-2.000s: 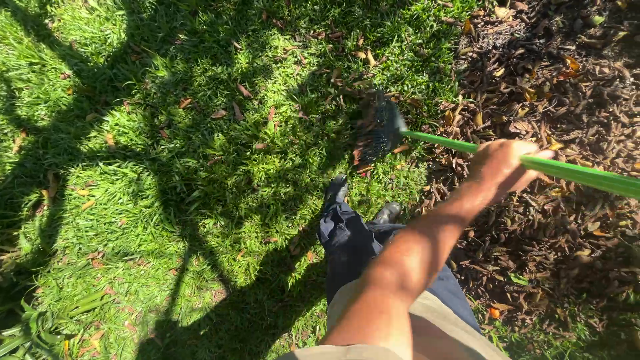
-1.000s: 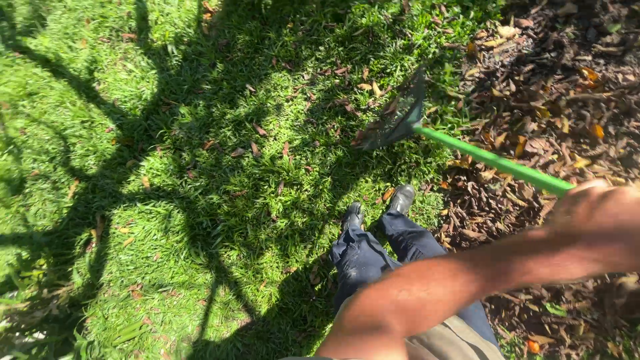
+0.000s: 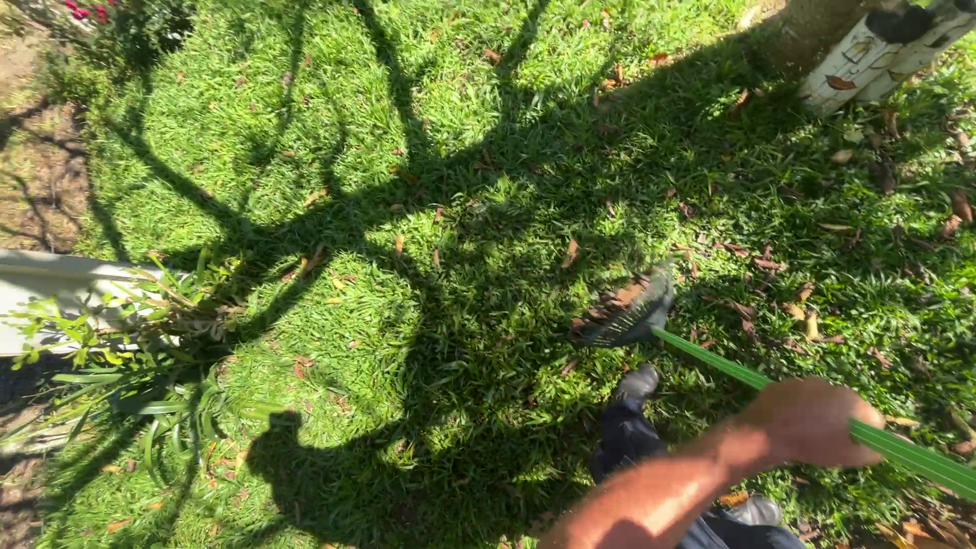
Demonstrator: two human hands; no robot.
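My left hand [image 3: 823,423], reaching in from the bottom edge across my legs, is closed around the green handle [image 3: 717,361] of a leaf rake. The handle runs from the rake head out past the right edge. The dark fan-shaped rake head [image 3: 637,313] is on the grass just beyond my shoe, with brown dry leaves [image 3: 610,305] gathered along its tines. Its contact with the ground is partly blurred. My right hand is not in view.
A dark shoe [image 3: 639,380] stands near the rake head, the other shoe [image 3: 755,509] lower right. White painted trunks or posts [image 3: 854,65] rise at upper right. A pale edging [image 3: 69,293] and a strappy-leaved plant [image 3: 164,404] lie left. Leaves dot the shaded grass [image 3: 488,366].
The view has shifted, bringing the pale edging and white trunks or posts in. My left hand still grips the rake handle; the brown leaf bed at right has mostly left the view.
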